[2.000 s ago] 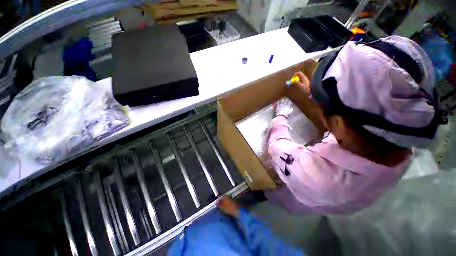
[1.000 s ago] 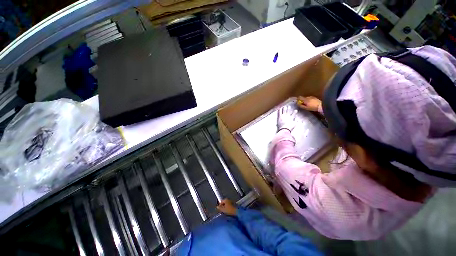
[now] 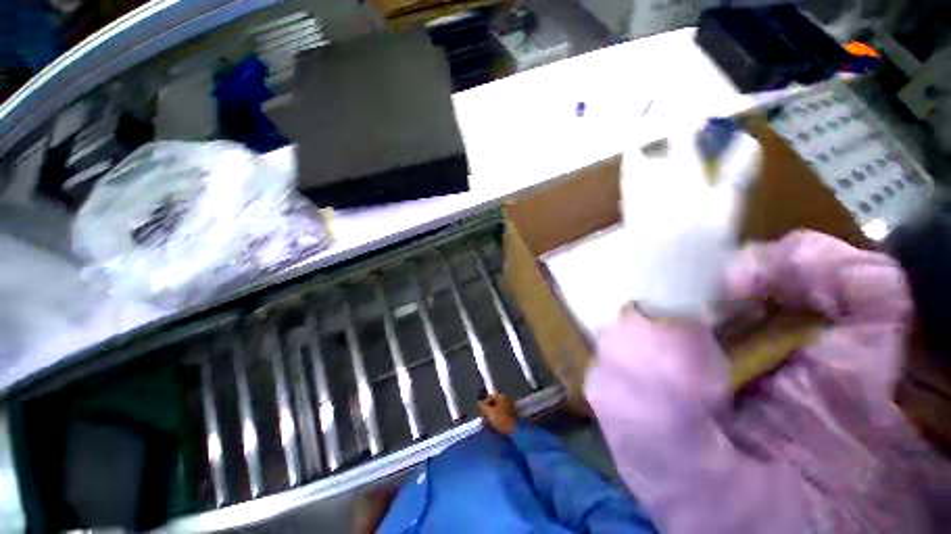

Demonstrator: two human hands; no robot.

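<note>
My right hand (image 3: 498,412), small and blurred at the end of a blue sleeve, rests at the roller conveyor's near rail; its finger pose is unclear. A blurred skin-coloured patch at the bottom edge may be my left hand (image 3: 373,509), mostly cut off. An open carton (image 3: 540,318) stands on the conveyor right of my right hand, apart from it. A flat white-silver unit (image 3: 589,273) lies inside, partly hidden by another person's raised white-gloved hand (image 3: 678,229). A small dark-blue and yellow item (image 3: 716,144) shows at its fingertips.
Another person's pink sleeves (image 3: 667,407) fill the lower right. The white bench (image 3: 542,115) bears a crumpled clear bag pile (image 3: 198,224), a thick black block (image 3: 381,120), black trays (image 3: 766,47) and two tiny items. A dark flat thing (image 3: 104,469) is at the conveyor's left end.
The other person's gloved hand has risen out of the carton towards the camera, and their head has left the view. The view has shifted left. My right hand remains by the rail.
</note>
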